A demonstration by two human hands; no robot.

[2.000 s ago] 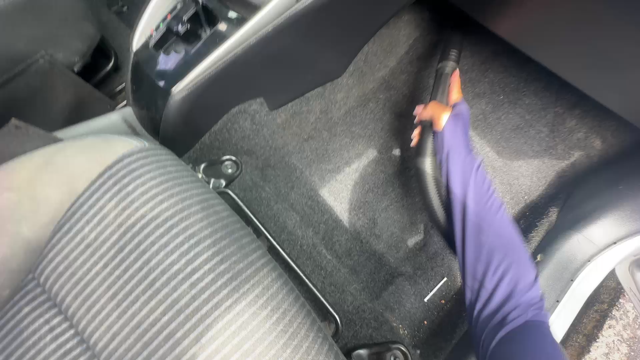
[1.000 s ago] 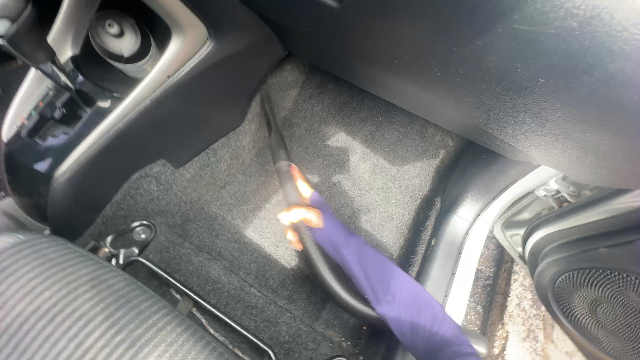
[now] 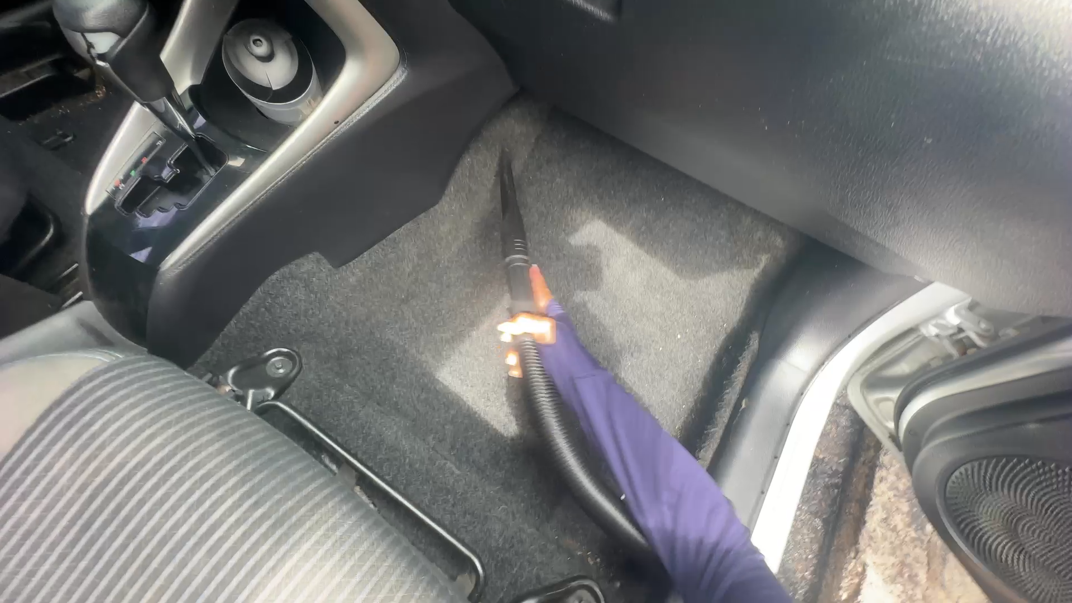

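My right hand (image 3: 529, 327), at the end of a purple sleeve, is closed around the black handle end of a vacuum hose (image 3: 548, 419). A narrow black crevice nozzle (image 3: 511, 205) extends from the hand toward the front of the footwell, its tip at the grey floor carpet (image 3: 402, 276) near the centre console. The ribbed hose runs back beneath the forearm to the bottom of the view. Strong sunlight washes out part of the fingers. My left hand is not in the frame.
A striped fabric seat (image 3: 193, 494) with a metal bar (image 3: 377, 481) along its front edge lies at lower left. The centre console with its gear lever (image 3: 126, 59) borders the upper left. The dashboard underside (image 3: 754, 126) overhangs the footwell; the door sill (image 3: 804, 435) and open door are right.
The view has shifted. My right hand has kept hold of the vacuum hose, and the nozzle has moved from the footwell's far right part to its console side since two seconds ago.
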